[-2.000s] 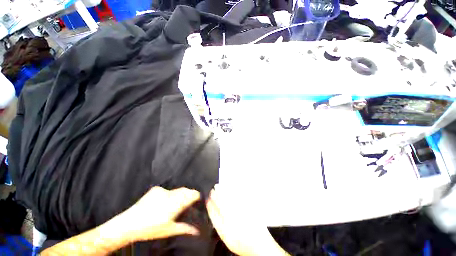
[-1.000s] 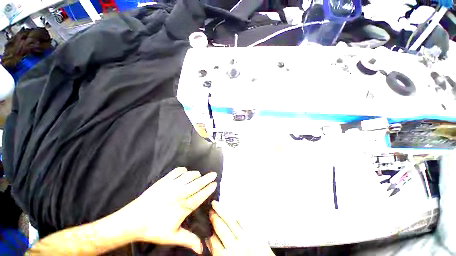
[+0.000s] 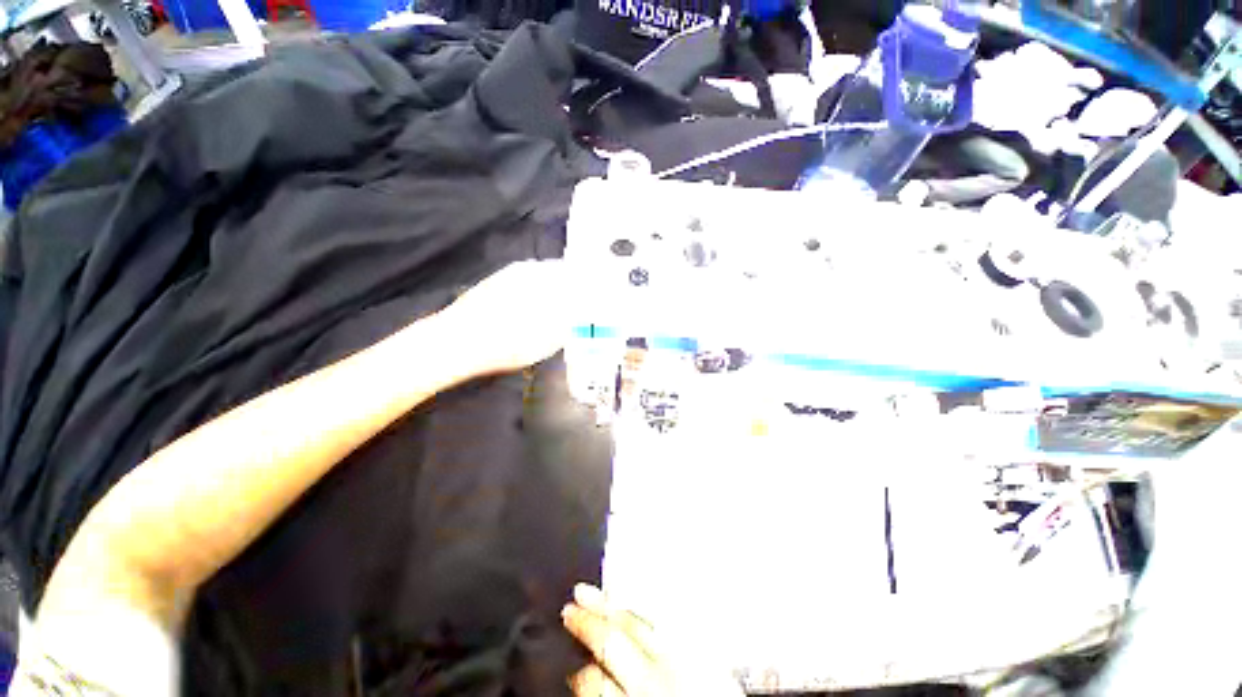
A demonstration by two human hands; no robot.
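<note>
The black garment (image 3: 450,504) lies heaped left of the white sewing machine (image 3: 845,286) and under its left end. My left hand (image 3: 511,316) lies on the garment beside the head's left end. Its fingertips are lost against the bright machine, so its grip cannot be told. My right hand (image 3: 620,651) is low in the picture at the garment's right edge, over the white table top. It is partly cut off by the lower edge, with its fingers somewhat apart and nothing seen in it.
A clear bottle with a blue-purple lid (image 3: 929,68) stands behind the head. Small tools (image 3: 1042,524) lie right of the bed. A dark control panel (image 3: 1137,422) is at the right. A brown bundle (image 3: 55,89) over blue is at the upper left.
My left hand has moved up and away from the front, from the garment's right edge to the head's left end. My right hand stays low. The view has shifted.
</note>
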